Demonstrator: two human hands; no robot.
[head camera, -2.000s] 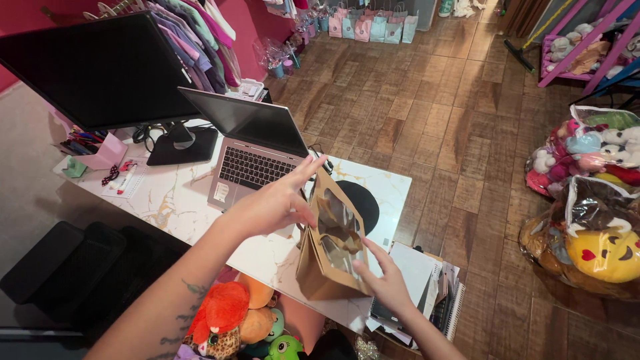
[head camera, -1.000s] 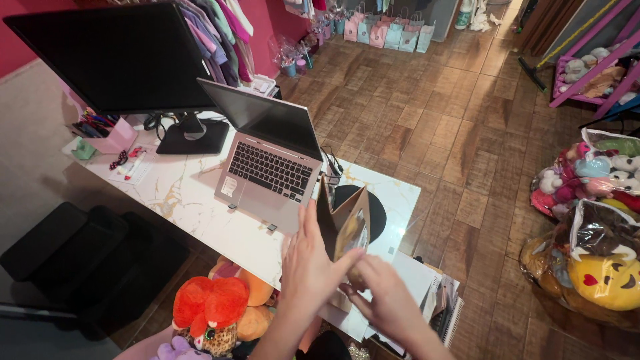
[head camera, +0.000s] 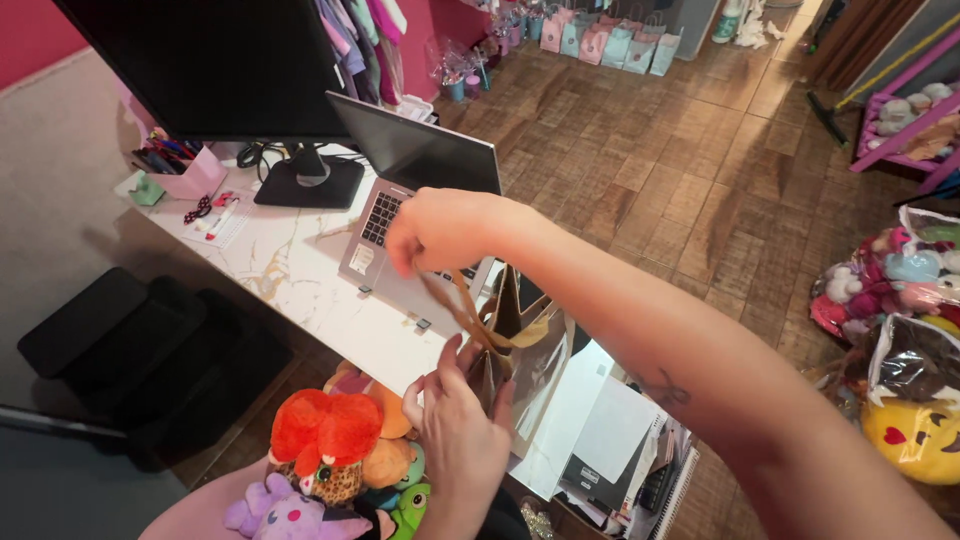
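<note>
A brown kraft paper bag (head camera: 544, 375) with a clear window in its side stands tilted at the right end of the marble-patterned desk. My left hand (head camera: 457, 420) is at the near side of its mouth, thumb and fingers around the edge. Above the laptop keyboard, my right hand (head camera: 442, 232) pinches a ribbon-like tan handle (head camera: 469, 307) of the bag, and my right forearm crosses over the bag. The open laptop (head camera: 420, 165) lies just behind both hands. What is inside the bag is hidden.
A monitor (head camera: 210, 67) and a pink pen holder (head camera: 195, 176) are on the desk. Plush toys (head camera: 330, 435) lie at my lap. Papers and notebooks (head camera: 615, 427) sit below the desk's right end. Bagged plush toys (head camera: 907, 420) rest on the floor at right.
My right hand has risen from the bag and moved left over the laptop, drawing up a handle. My left hand remains at the bag's mouth.
</note>
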